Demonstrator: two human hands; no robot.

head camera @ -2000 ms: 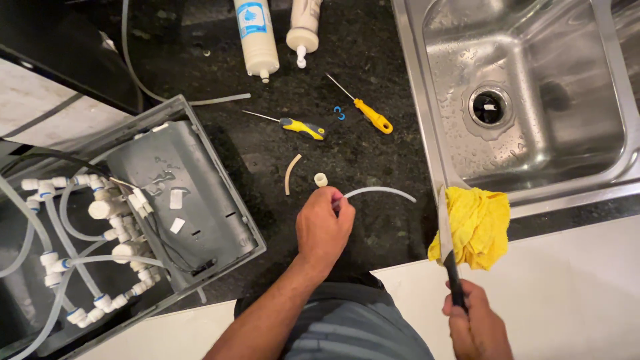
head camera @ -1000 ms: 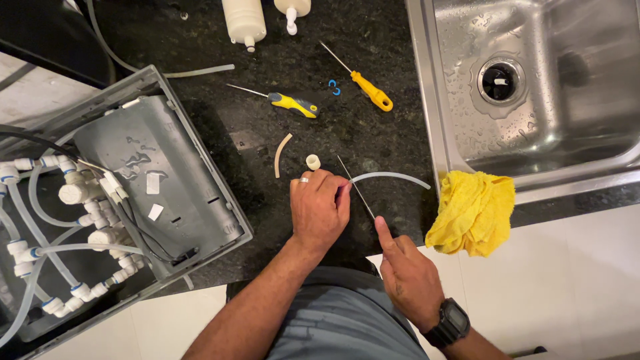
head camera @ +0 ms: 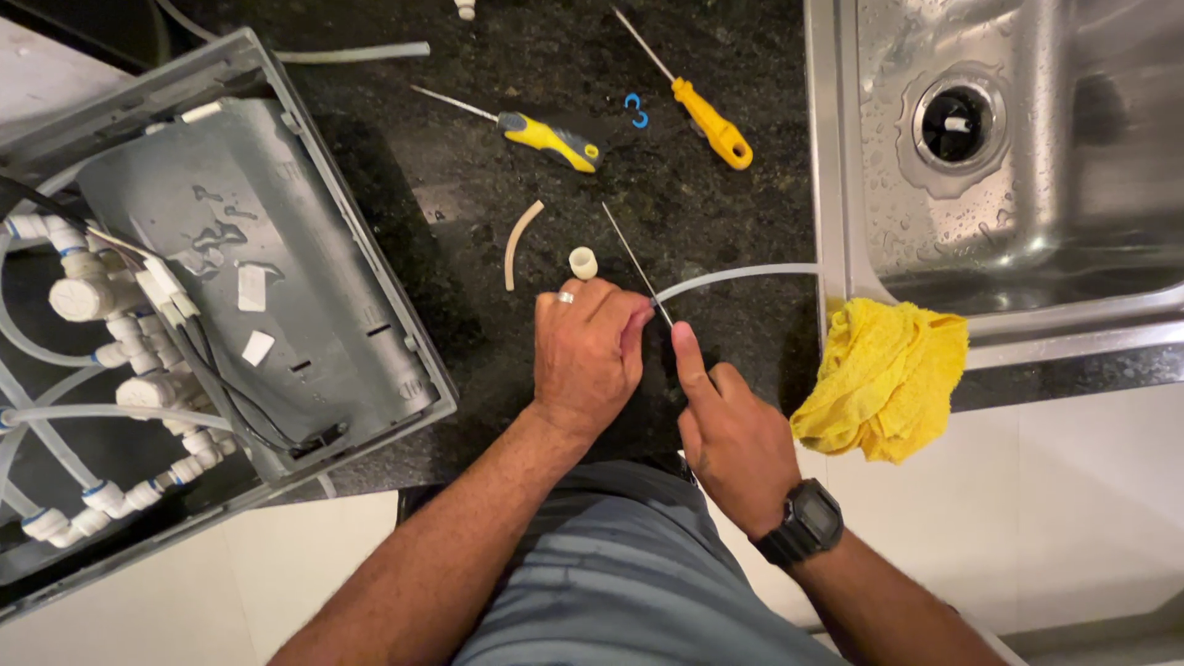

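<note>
My left hand (head camera: 592, 356), a ring on one finger, pinches the end of a translucent plastic tube (head camera: 740, 272) against the dark granite counter. The tube curves right toward the sink's edge. In my right hand (head camera: 735, 435) is a knife, its handle hidden in the fist; the thin blade (head camera: 634, 254) lies across the tube just beside my left fingertips, edge-on to the view. Whether it has cut in, I cannot tell. Right above my left knuckles stands a white plastic cap or fitting (head camera: 583, 263). A short beige tube piece (head camera: 520, 245) lies to its left.
Two screwdrivers, one yellow and grey (head camera: 550, 141), one yellow (head camera: 710, 120), lie farther back near blue clips (head camera: 635, 111). A grey housing (head camera: 305, 176) with white fittings and tubes is at left. At right are a steel sink (head camera: 837, 185) and a yellow cloth (head camera: 883, 379) over the counter edge.
My right hand with the knife has moved left from beside the yellow cloth to the tube at my left fingertips. My left hand keeps hold of the tube.
</note>
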